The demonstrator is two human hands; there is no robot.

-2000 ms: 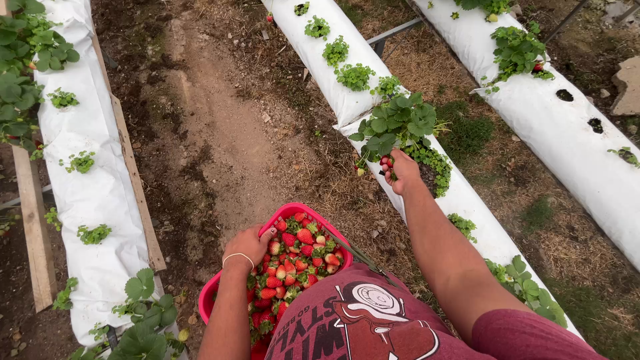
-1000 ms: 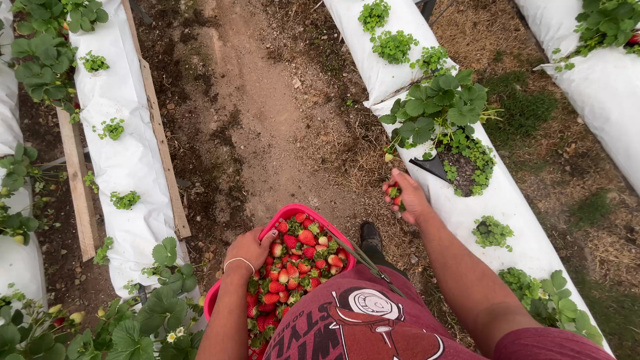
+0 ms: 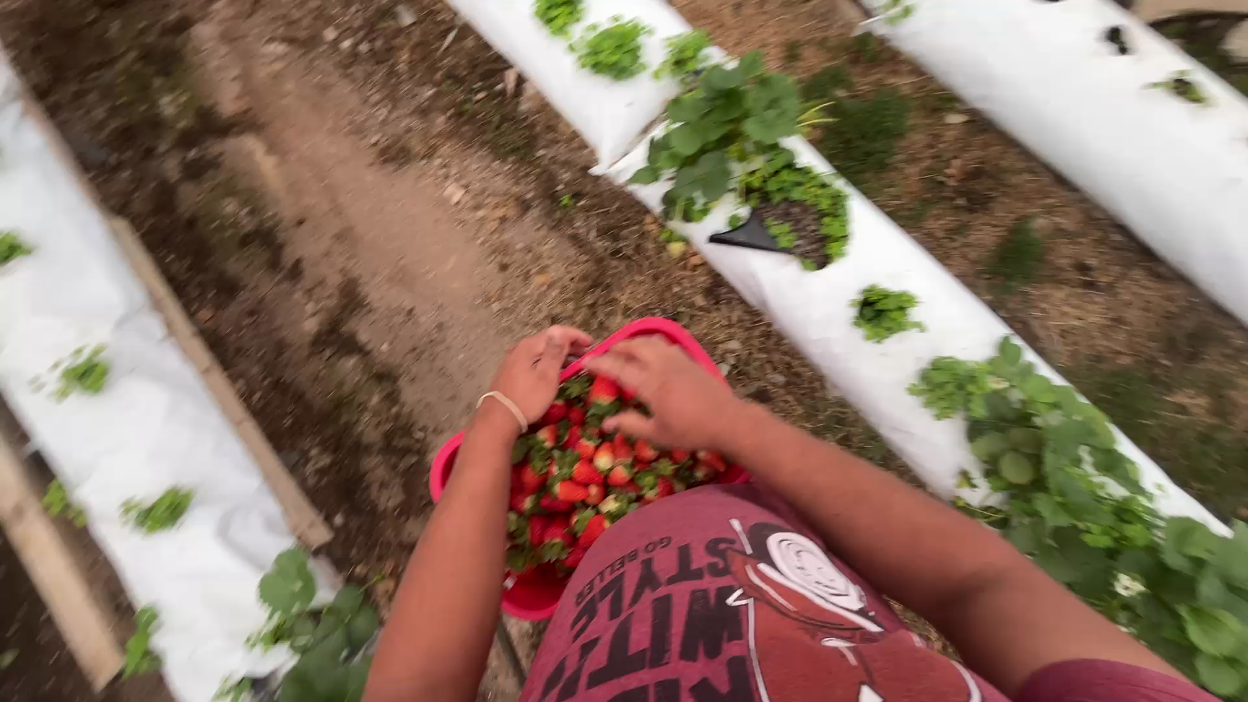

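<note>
A pinkish-red plastic basket (image 3: 447, 466) full of ripe strawberries (image 3: 587, 473) rests against the front of my maroon T-shirt. My left hand (image 3: 536, 370), with a pale band at the wrist, grips the basket's far left rim. Over the fruit near the far rim is my right hand (image 3: 673, 390), fingers spread and slightly blurred, a strawberry (image 3: 604, 391) just under its fingertips. Whether that hand still holds any fruit cannot be told.
White-covered grow beds run on both sides: one at right (image 3: 819, 292) with leafy strawberry plants (image 3: 731, 127) and a black flap (image 3: 751, 234), one at left (image 3: 195, 419) edged by a wooden board (image 3: 224, 380). Between them lies a dirt path (image 3: 390, 234). Another white bed (image 3: 1082, 107) stands farther right.
My right hand has moved from beside the right bed, where it held strawberries, to over the basket. My left hand has stayed on the rim.
</note>
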